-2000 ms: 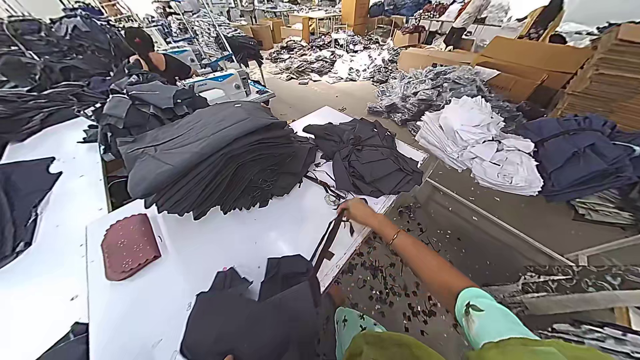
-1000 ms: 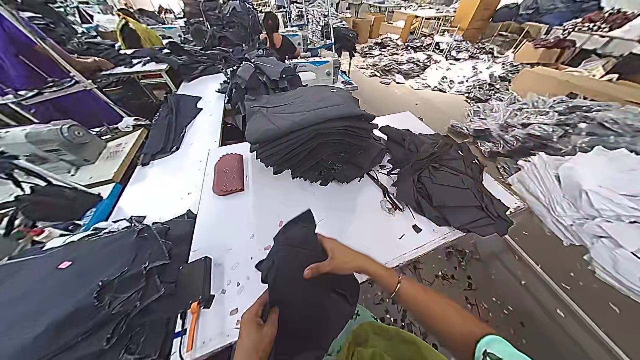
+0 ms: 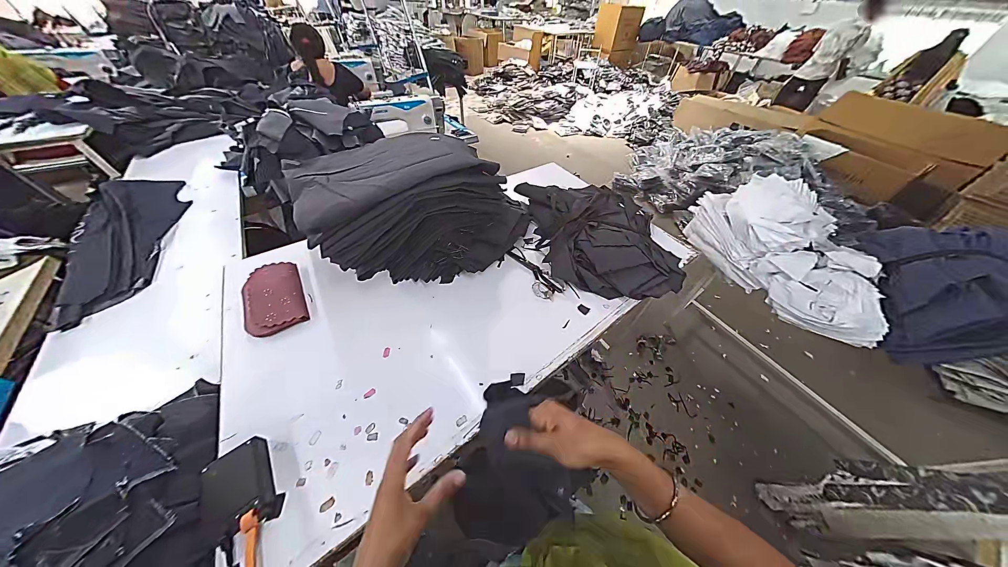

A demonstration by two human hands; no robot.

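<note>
A dark cloth piece (image 3: 512,465) lies at the near table edge, over my lap. My right hand (image 3: 563,437) is at its upper right side, fingers bent; whether it pinches the cloth is unclear. To the left of the cloth, my left hand (image 3: 413,480) is raised with thumb and fingers apart, holding nothing. Beyond them on the white table (image 3: 394,331) stand a thick stack of dark cut fabric (image 3: 409,205) and a looser dark bundle (image 3: 606,236). A maroon scalloped pouch (image 3: 274,299) lies at the left.
Dark pieces (image 3: 94,480), a black case (image 3: 240,476) and an orange-handled tool (image 3: 250,535) lie at lower left. White cloth piles (image 3: 787,252) and navy cloth (image 3: 937,283) are at right. Scraps litter the floor (image 3: 669,409). A person (image 3: 315,67) sits by sewing machines in back.
A second ago both hands were on the dark cloth above the table edge; now it lies lower and my left hand is off it. The view has swung right.
</note>
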